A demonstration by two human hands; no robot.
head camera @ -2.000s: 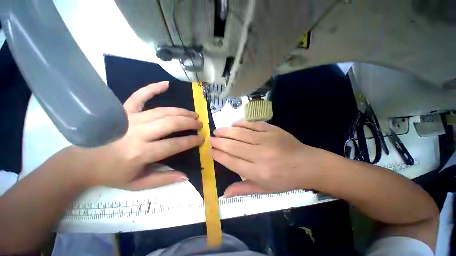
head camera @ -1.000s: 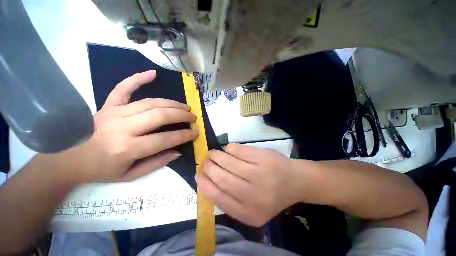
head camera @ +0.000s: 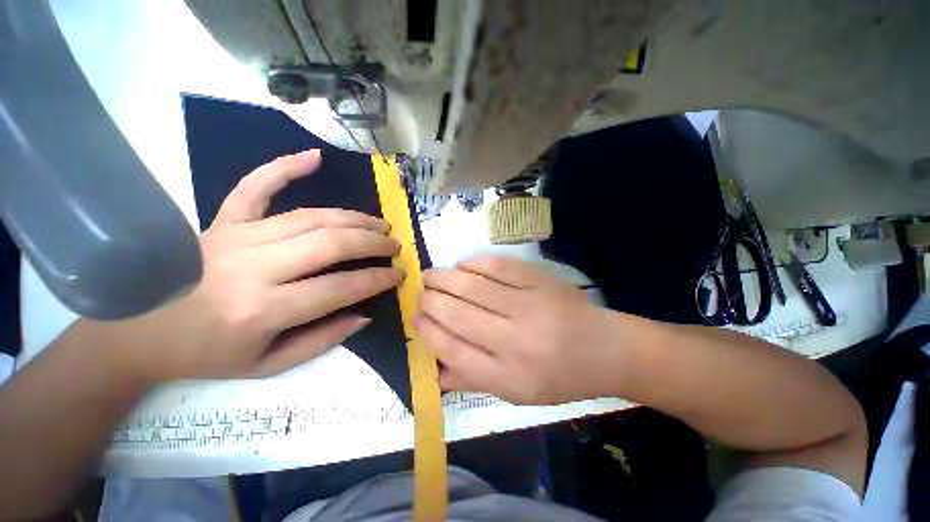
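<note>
A black fabric panel (head camera: 275, 138) lies on the white machine table with its upper end by the needle area. A yellow strip (head camera: 429, 449) lies lengthwise over the panel's right side, from the presser foot area (head camera: 385, 161) down past the table's near edge. My left hand (head camera: 291, 270) lies flat on the panel, fingertips at the strip's left edge. My right hand (head camera: 520, 328) is at the strip's right edge, fingers together and bent over the fabric edge; whether it pinches the fabric is hidden.
The sewing machine head (head camera: 551, 71) hangs overhead. A grey arm (head camera: 97, 194) is at upper left. A cream ribbed knob (head camera: 520, 217) is right of the needle. Black cut pieces (head camera: 632, 204), shears (head camera: 750, 275) and a slim dark tool (head camera: 811, 293) lie right. A printed ruler (head camera: 245, 420) runs along the near edge.
Since one second ago, my right hand has moved up and slightly right along the strip, off its lower part. The strip's near end has shifted slightly right. My left hand has hardly moved.
</note>
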